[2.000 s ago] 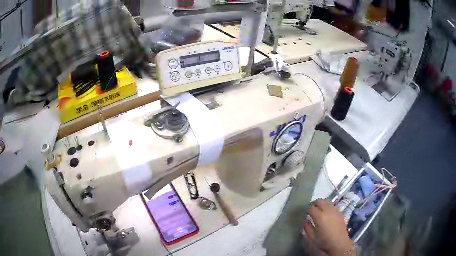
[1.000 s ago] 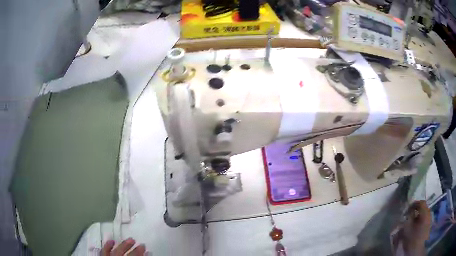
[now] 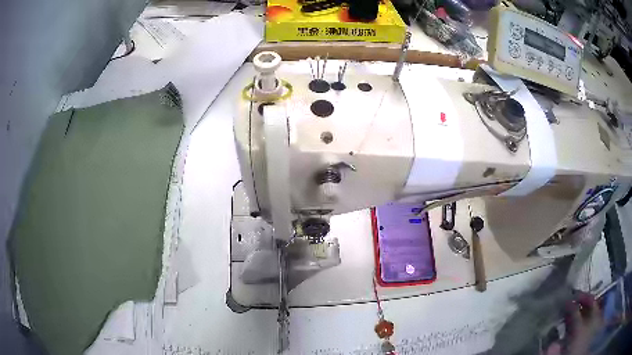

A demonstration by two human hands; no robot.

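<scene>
My right hand [image 3: 585, 320] is small and blurred at the lower right edge, beside blurred grey-green cloth [image 3: 530, 312]; whether it grips the cloth cannot be told. My left hand is out of the picture. The cream sewing machine [image 3: 374, 142] stands in front of me, with its presser foot area [image 3: 317, 243] over the silver plate. A flat sage-green fabric panel [image 3: 97, 215] lies left of the machine.
A red-edged smartphone [image 3: 406, 246] lies under the arm, its flower charm [image 3: 384, 328] hanging toward me. Right of it are small metal parts [image 3: 458, 243] and a wooden-handled tool [image 3: 479, 260]. Behind are a yellow box [image 3: 336, 30] and the control panel [image 3: 537, 50]. White paper [image 3: 208, 41] lies back left.
The view has swung left, bringing the green panel into sight. My left hand, seen at the bottom edge a second ago, is gone. My right hand sits lower at the right edge.
</scene>
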